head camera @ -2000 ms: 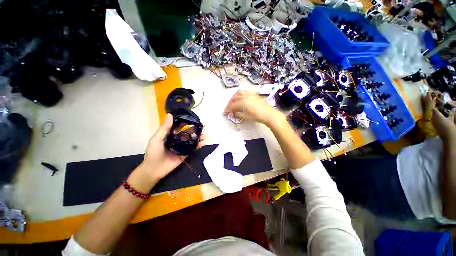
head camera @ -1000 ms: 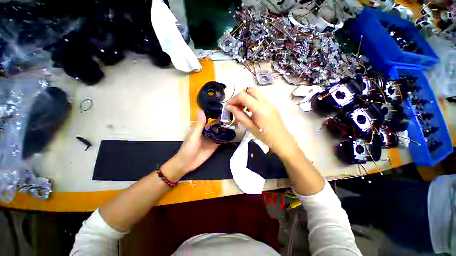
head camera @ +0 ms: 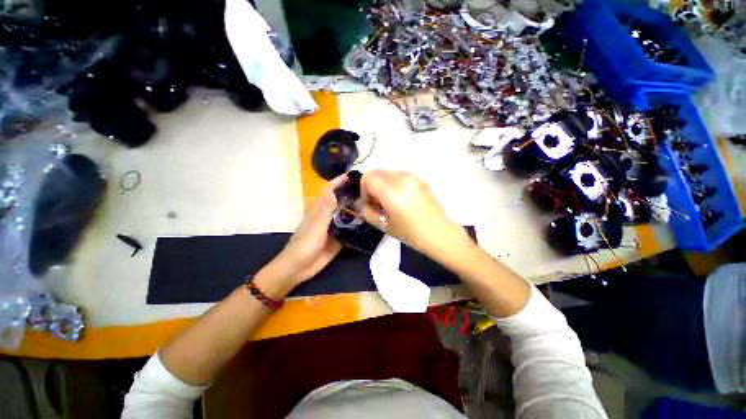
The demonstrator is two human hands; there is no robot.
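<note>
My left hand holds a black housing shell, its opening facing up, above the black mat strip. My right hand is at the shell's upper right side, fingertips pinched at its opening; what they pinch is hidden. A second black housing shell stands on the orange tape just behind, with a thin pale wire loop at its right. A white cloth lies over the mat strip and front edge, below my right hand.
Assembled units cluster at right beside blue bins. A silver heap of wired modules is behind. Black shell stock and a long white piece are back left. A clear bag, wire ring and black clip lie left.
My right hand first reached the bench right of the shells, then came to the held shell with a small white piece. Now its fingers are down at the opening. The view has shifted too.
</note>
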